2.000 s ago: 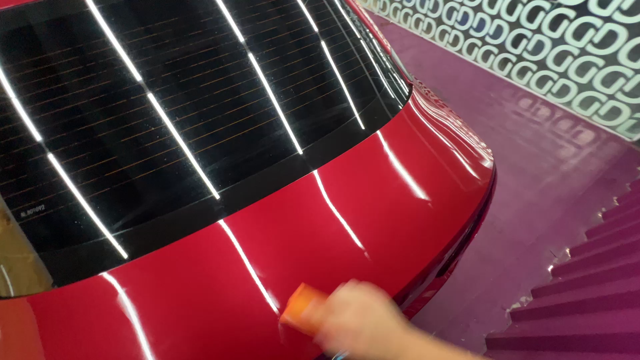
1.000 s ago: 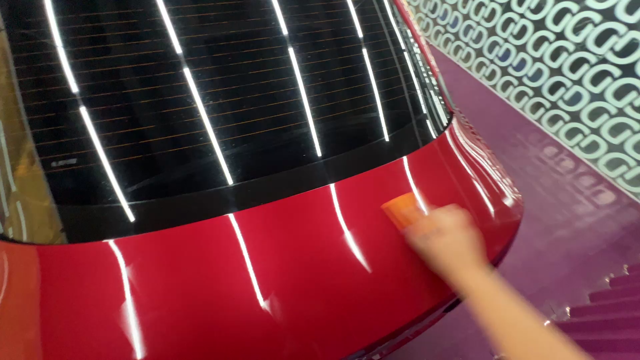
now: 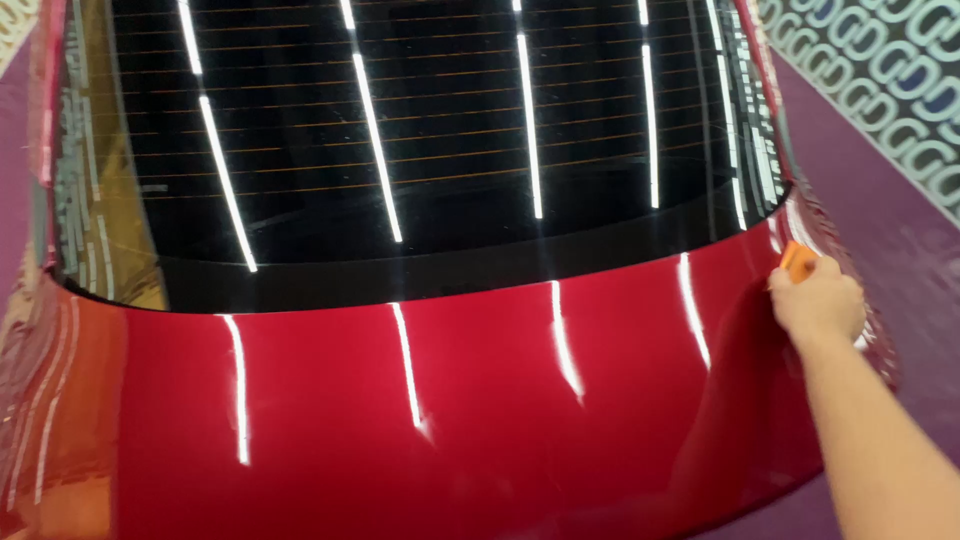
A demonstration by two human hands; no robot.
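Observation:
My right hand (image 3: 819, 304) holds a small orange squeegee or applicator (image 3: 799, 261) between its fingers and thumb. It is at the right end of a car's glossy red rear panel (image 3: 480, 390), close below the lower right corner of the dark rear window (image 3: 450, 150). Whether the orange piece presses on the paint is hard to tell, as the fingers cover part of it. Thin orange heater lines cross the glass, and long white light reflections run over glass and paint. My left hand is out of view.
Purple floor (image 3: 900, 300) lies to the right of the car, with a patterned black and white wall panel (image 3: 892, 82) beyond it. At the left, the car's side (image 3: 75, 420) shows orange and white reflections.
My right hand has moved with the orange piece from the lower part of the red panel to its right end, near the window corner. The view has shifted.

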